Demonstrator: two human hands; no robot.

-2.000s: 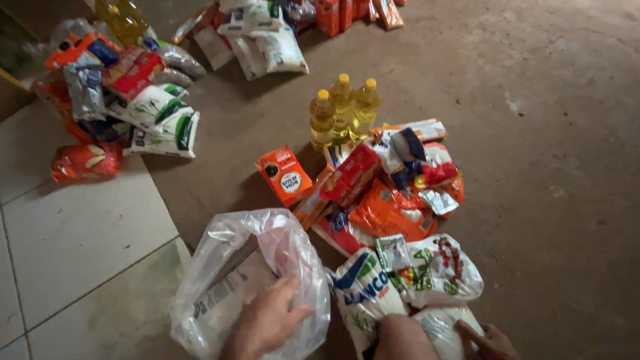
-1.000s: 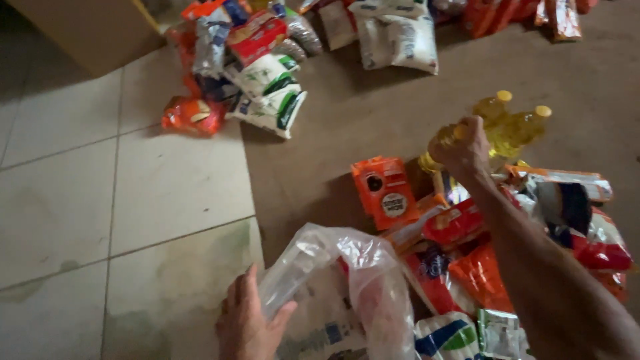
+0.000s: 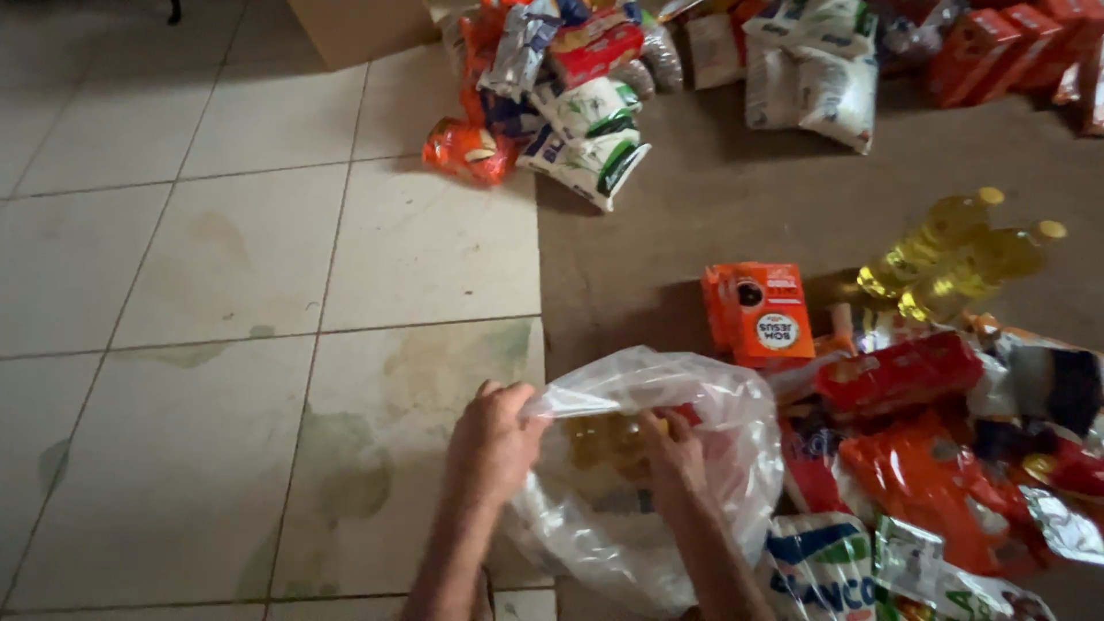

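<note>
A clear plastic bag (image 3: 733, 414) lies at the lower middle, its mouth facing up. My left hand (image 3: 500, 431) grips the bag's rim on its left side. My right hand (image 3: 673, 440) reaches inside the bag, closed around the neck end of a bottle of yellow oil (image 3: 604, 440) lying there; the bag's film partly blurs it. Beyond the bag's upper right edge stand orange coffee boxes (image 3: 759, 315). Two other oil bottles (image 3: 940, 250) stand farther to the right. Red and orange packets (image 3: 931, 483) are heaped beside the bag, with a white printed packet (image 3: 819, 561) near its lower right.
Another heap of packets (image 3: 586, 112) lies at the top middle, by a cardboard box (image 3: 362, 30). White bags (image 3: 811, 86) and red boxes (image 3: 983, 56) line the top right. Pale floor tiles (image 3: 216, 250) meet a brown floor surface (image 3: 621, 250) along a straight edge.
My right hand has carried one oil bottle from the group of three into the bag. My left hand has taken hold of the bag's rim. The view has swung left.
</note>
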